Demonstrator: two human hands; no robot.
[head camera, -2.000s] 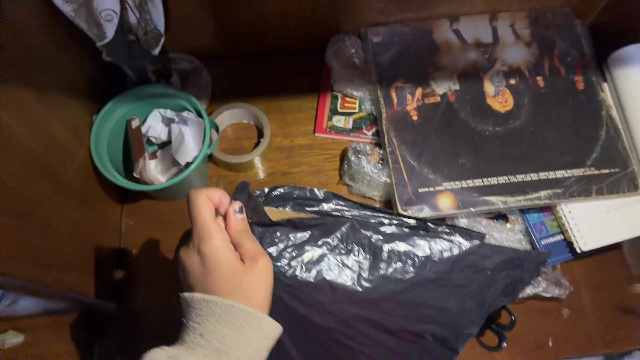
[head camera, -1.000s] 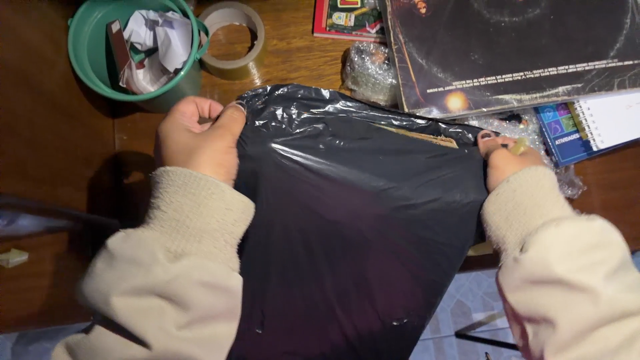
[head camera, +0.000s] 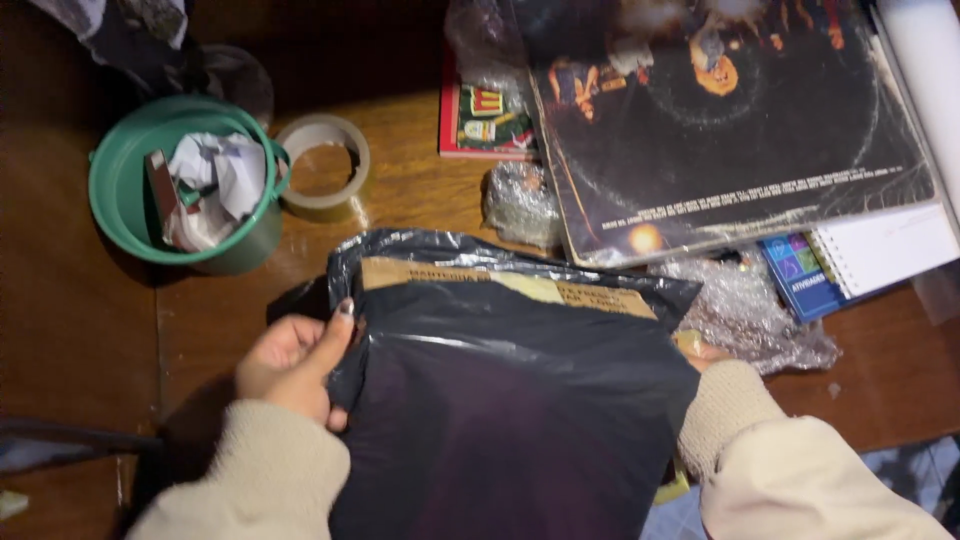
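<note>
A black plastic bag (head camera: 510, 420) fills the lower middle, and the top edge of a piece of printed cardboard (head camera: 420, 276) shows in its open mouth. My left hand (head camera: 300, 367) grips the bag's upper left edge, thumb on the front. At the right edge, my right hand (head camera: 697, 351) is mostly hidden behind the bag and holds it there; a bit of yellowish material shows by its fingers. Both wrists are in beige knitted cuffs.
Behind the bag are a green bucket (head camera: 112, 217) with crumpled paper, a roll of packing tape (head camera: 330, 202), bubble wrap (head camera: 780, 330), a worn record sleeve (head camera: 720, 165), a red-edged booklet (head camera: 448, 112) and a spiral notepad (head camera: 892, 247), all on the wooden table (head camera: 420, 180).
Two seconds ago only my left hand showed, at the bag's corner; now both hands hold its sides. More of the cardboard shows in the bag's mouth than a second ago.
</note>
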